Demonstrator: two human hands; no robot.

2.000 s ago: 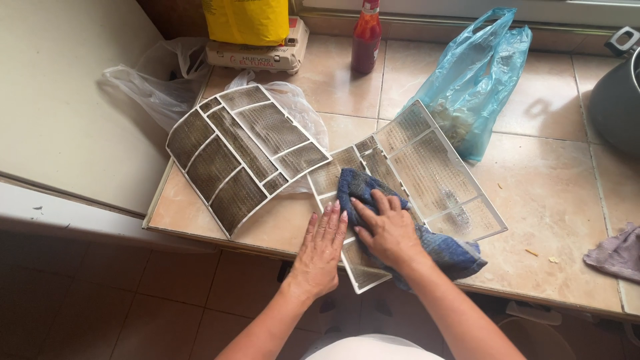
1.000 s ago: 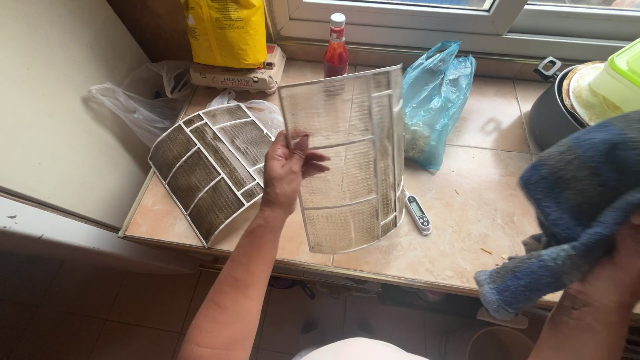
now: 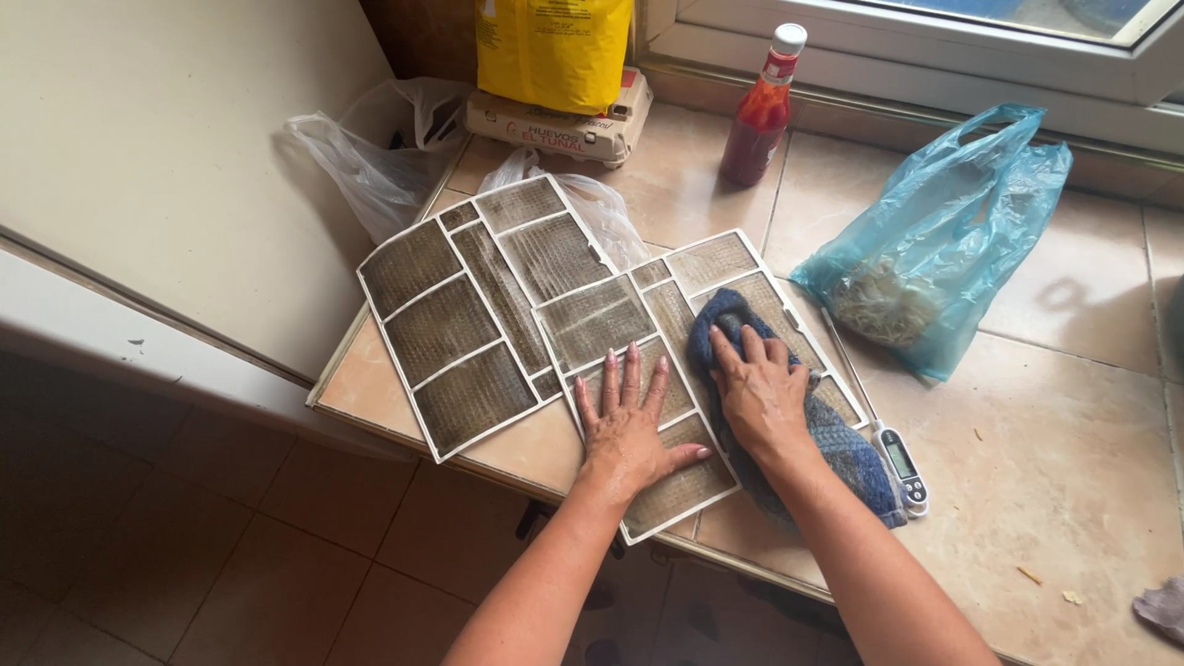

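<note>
My left hand (image 3: 624, 435) lies flat with fingers spread on a white-framed mesh air filter (image 3: 592, 324), which rests on the tiled counter and sticks out past its front edge. On the right half of that filter, my right hand (image 3: 763, 393) presses down a bunched blue and grey cloth (image 3: 851, 453). A second mesh filter (image 3: 444, 324), darker with dirt, lies to the left; the first one's corner overlaps it. Beside the cloth's right end is a white digital probe thermometer (image 3: 899, 467), its thin probe pointing toward the window.
Behind stand a ketchup bottle (image 3: 760, 111), an egg carton (image 3: 564, 125) under a yellow bag (image 3: 555, 51), and a blue plastic bag (image 3: 934, 250) with pale contents. Clear plastic bags (image 3: 388, 148) are at the back left. A greyish cloth (image 3: 1161, 606) sits at the right edge.
One second ago my left hand held the filter raised and my right hand held the cloth off to the right. Now the filter is down on the counter with the cloth and both hands on it.
</note>
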